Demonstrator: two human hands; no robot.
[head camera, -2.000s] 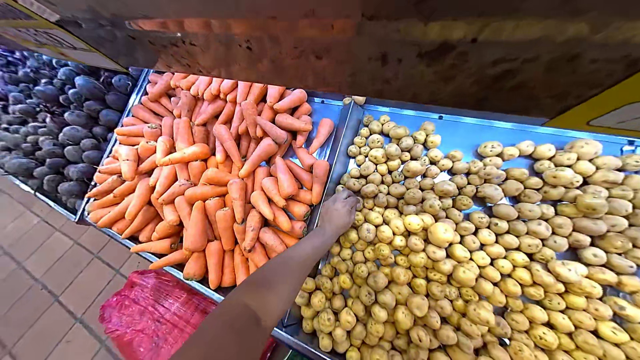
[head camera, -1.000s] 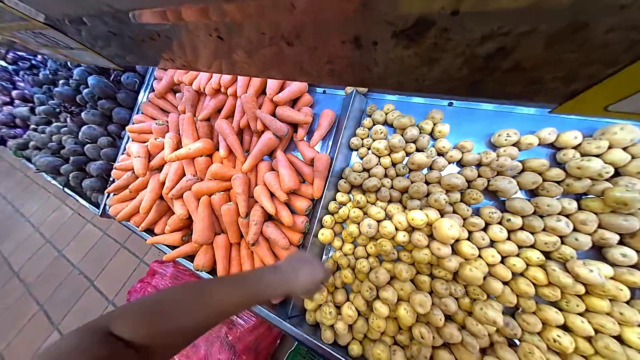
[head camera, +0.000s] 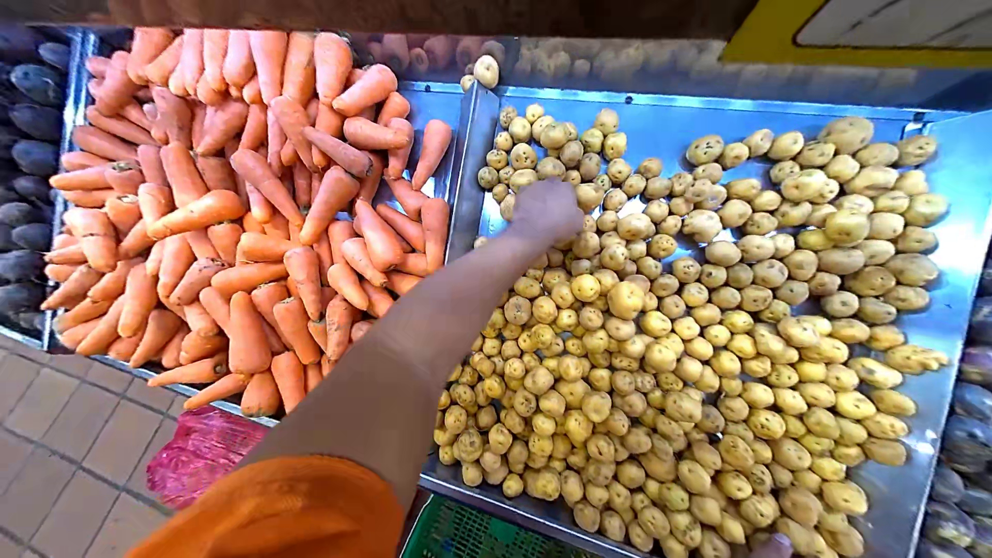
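Note:
Small yellow-brown potatoes fill much of a shallow metal bin. My left hand, its arm coming from an orange sleeve at the lower left, rests on the potatoes at the bin's back left. Its fingers point down and are hidden behind the back of the hand, so what they hold does not show. Of my right hand, only a fingertip or two shows at the bottom edge, beside the front potatoes.
A metal divider separates the potatoes from a bin of carrots. Dark purple produce lies at the far left, more at the right edge. Below are a pink net bag, a green plastic crate and floor tiles.
My left hand was lower, by the front left of the potato bin, one second ago; it is now farther back on the potatoes. A fingertip of my right hand has come into view.

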